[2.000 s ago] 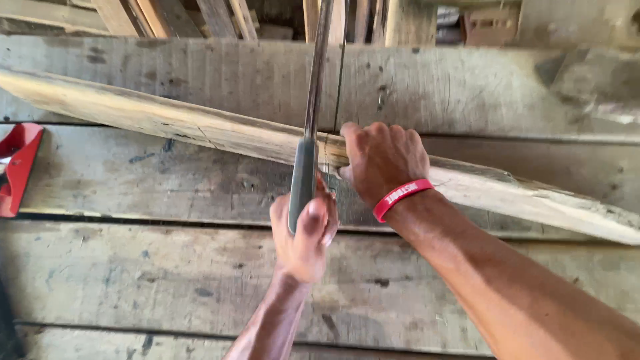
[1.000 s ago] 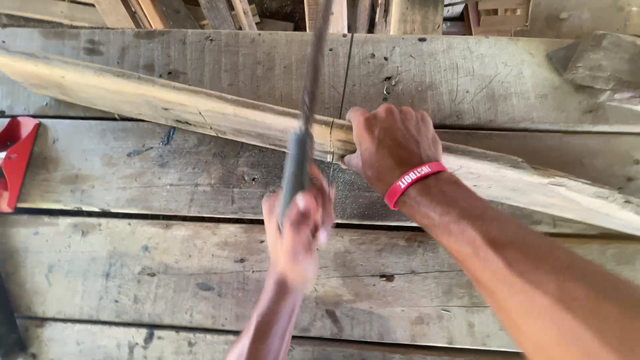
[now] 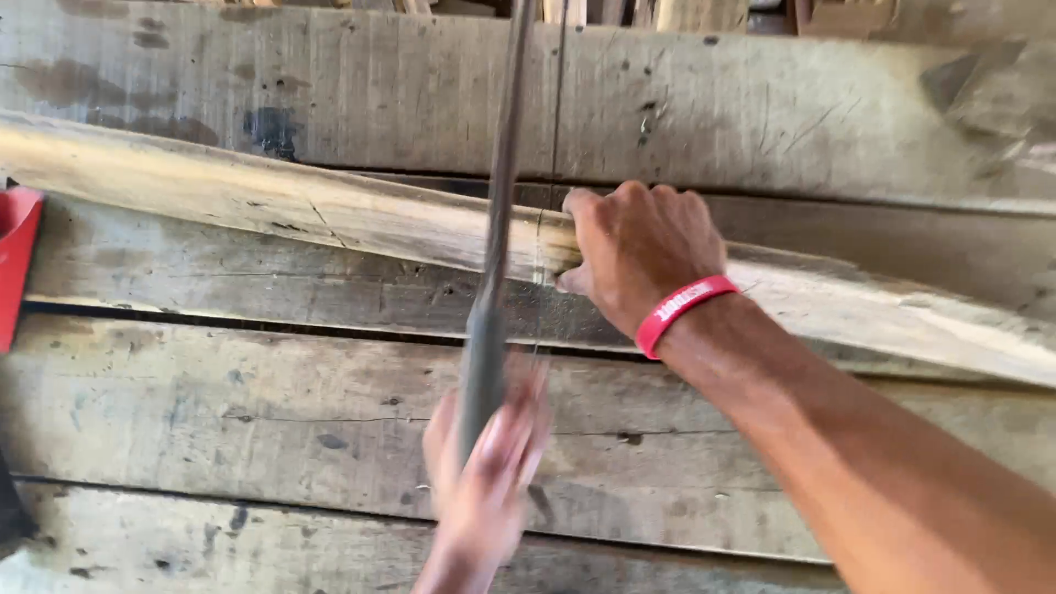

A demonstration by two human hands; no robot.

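Observation:
A long, slightly curved piece of wood [image 3: 396, 219] lies across the plank surface from left to right. My left hand [image 3: 487, 466], blurred, is closed around the grey handle of a frame saw [image 3: 500, 190], whose dark frame points away from me. The saw's thin blade crosses the wood just right of the frame, close to my right thumb; fine sawdust lies near this crossing. My right hand [image 3: 648, 243], wearing a red wristband [image 3: 686, 312] that bears writing, grips the wood just right of the blade, its fingers over the far edge.
Weathered planks [image 3: 297, 396] with dark gaps between them form the work surface. A red object [image 3: 18, 256] is at the left edge, above a dark thing [image 3: 12, 503]. A wood block [image 3: 1002, 95] sits at the upper right. Scrap wood pieces [image 3: 701, 15] show beyond the far edge.
My left hand and the saw handle are nearer to me than one second ago. My right hand still holds the wood in the same place.

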